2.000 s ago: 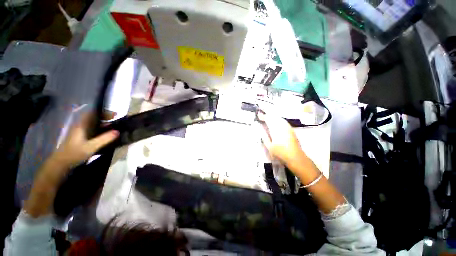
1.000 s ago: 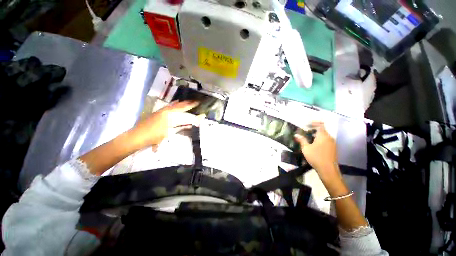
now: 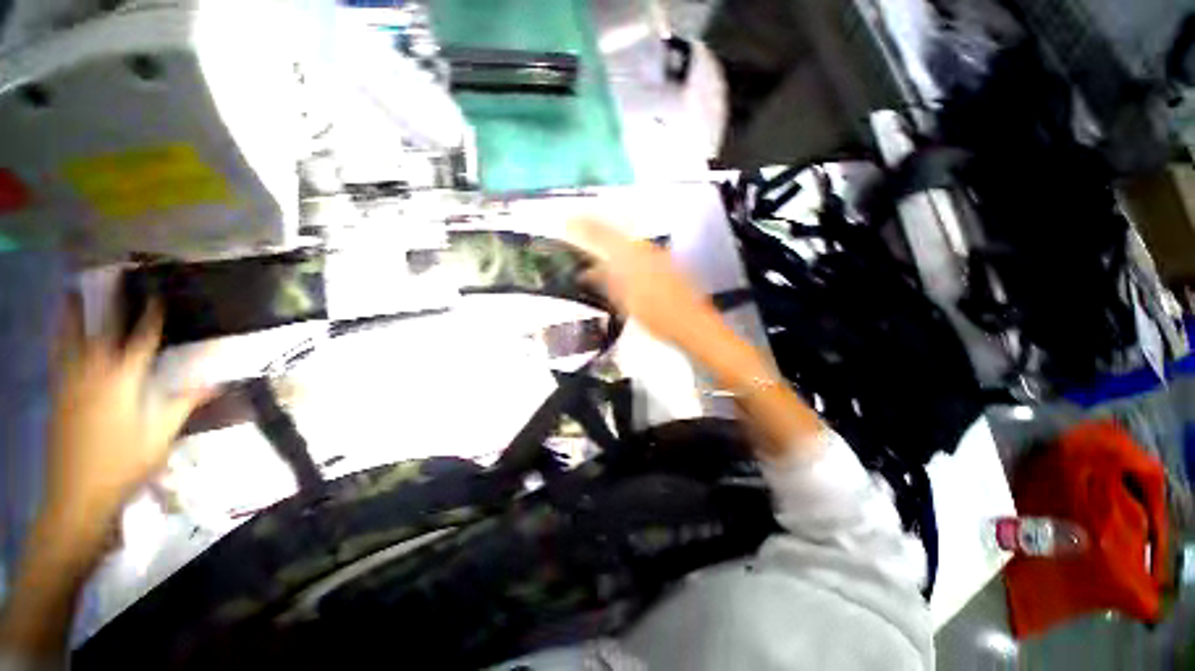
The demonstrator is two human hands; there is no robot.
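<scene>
A camouflage shoulder strap [image 3: 505, 262] lies across the white work plate, passing under the clamp [image 3: 374, 269] below the pale sewing machine head [image 3: 144, 118]. My left hand [image 3: 112, 413] is at the strap's left end, fingers spread and blurred; whether it touches the strap is unclear. My right hand [image 3: 636, 282] is at the strap's right end, fingertips on or just above it; its grip is unclear. More camouflage straps [image 3: 393, 577] lie nearest me, with narrow black webbing [image 3: 282, 433] running up from them.
A heap of black webbing pieces [image 3: 852, 315] lies at the right, with more black pieces [image 3: 1035, 197] beyond. Behind is the green machine bed [image 3: 537, 138]. An orange-red cloth [image 3: 1088, 524] and a small bottle [image 3: 1038, 535] are at the lower right.
The view has swung to the right, so the machine now sits at upper left. My left hand has drawn back from the strap's top to its left end, fingers spread. The strap stays under the clamp.
</scene>
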